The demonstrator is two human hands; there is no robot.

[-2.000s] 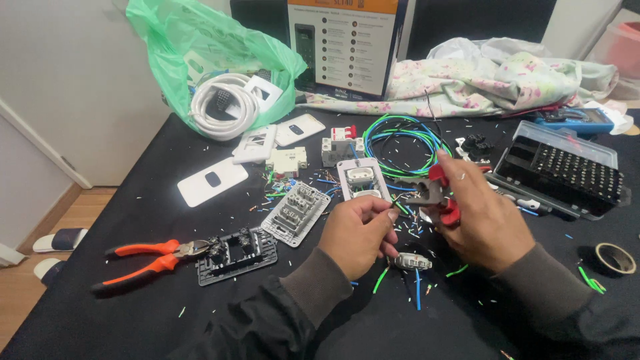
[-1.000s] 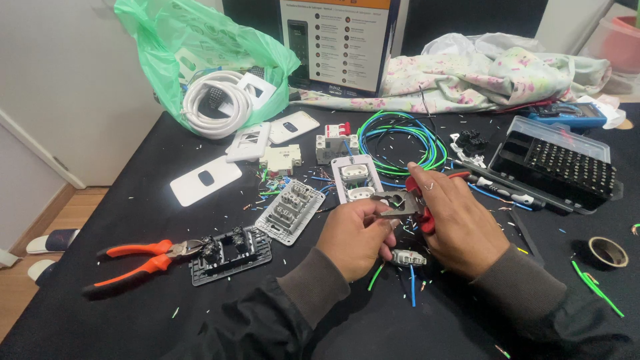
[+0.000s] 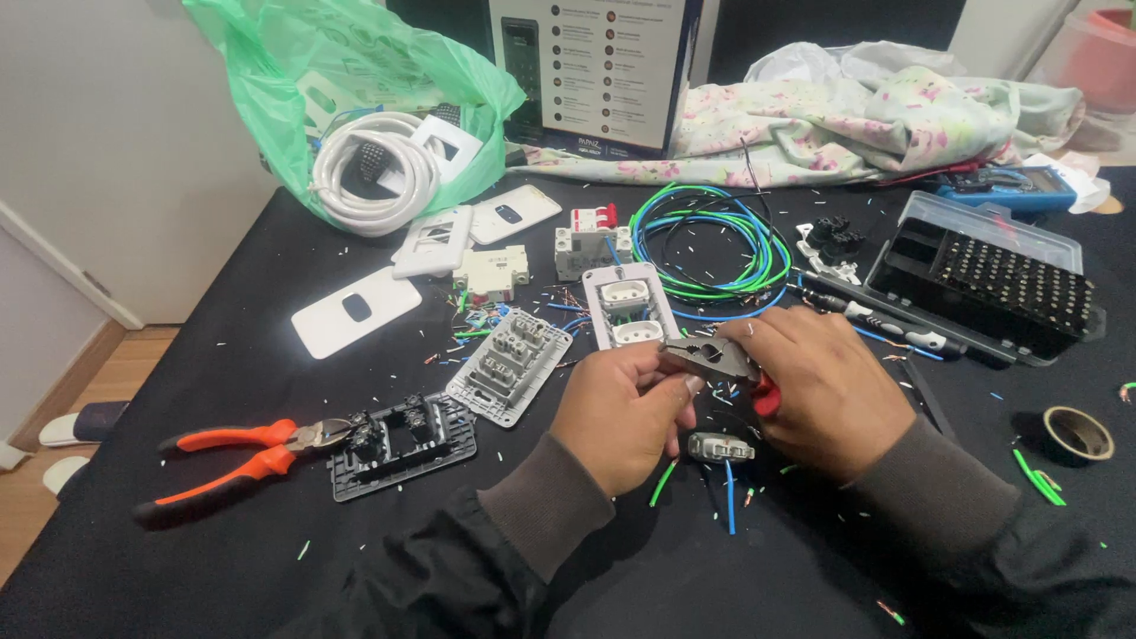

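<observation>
My right hand [image 3: 821, 390] is closed around red-handled combination pliers [image 3: 710, 358], whose jaws point left. At the jaw tips, my left hand [image 3: 621, 413] pinches something small between thumb and fingers; in the earlier views a dark wire shows there. Just behind the hands lies a white frame with two socket modules [image 3: 630, 306]. A loose grey socket module [image 3: 721, 447] with green and blue wire ends sits below, between the hands. To the left are a grey mounting frame [image 3: 508, 366] and a black one [image 3: 404, 445], with orange-handled pliers [image 3: 257, 457] touching the black one.
Coiled green, blue and black wire [image 3: 710, 244], circuit breakers [image 3: 593, 244] and white cover plates [image 3: 355, 312] lie behind. A bit case [image 3: 985, 275], screwdriver [image 3: 887, 324] and tape roll [image 3: 1077, 434] are at right. A green bag [image 3: 355, 53], box [image 3: 595, 71] and floral cloth [image 3: 843, 124] stand farther back.
The red-handled pliers have turned from upright to nearly level, their jaws now by the left fingertips. The right hand has lowered slightly around them.
</observation>
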